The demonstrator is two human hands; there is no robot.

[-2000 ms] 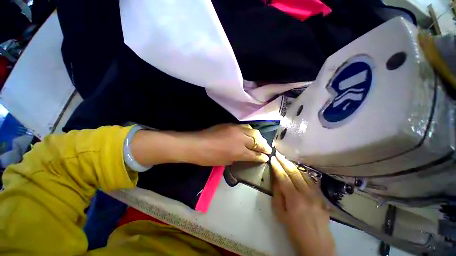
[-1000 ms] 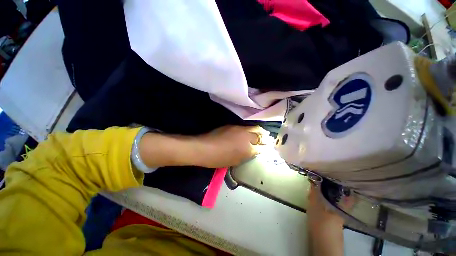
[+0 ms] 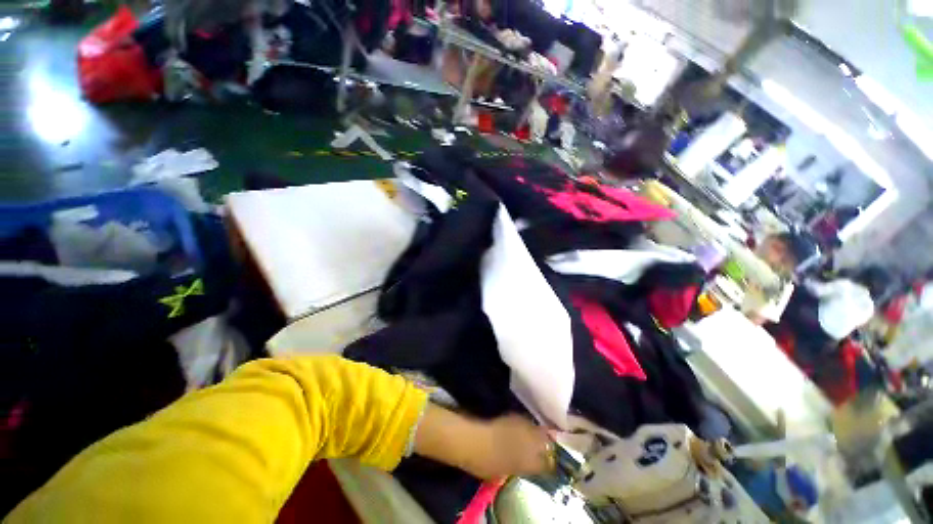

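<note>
The black garment (image 3: 450,297), with a white panel (image 3: 527,317), lies heaped on the table and runs to the sewing machine head (image 3: 645,466) at the bottom right. My left hand (image 3: 517,445), in a yellow sleeve, is blurred and closed at the cloth edge beside the lit needle area. Its fingertips are unclear. A narrow pink strip (image 3: 479,501) hangs below my left wrist. My right hand is not in view.
Pink printed pieces (image 3: 604,200) lie at the far side of the pile. A blue crate (image 3: 184,220) with cloth stands at the left. A white board (image 3: 322,235) is beside the garment. Other sewing stations and a person (image 3: 783,251) are farther right.
The view has swung up and outward, showing the factory floor; the machine now sits low in the picture. My left hand stays beside the machine head. My right hand has left the view.
</note>
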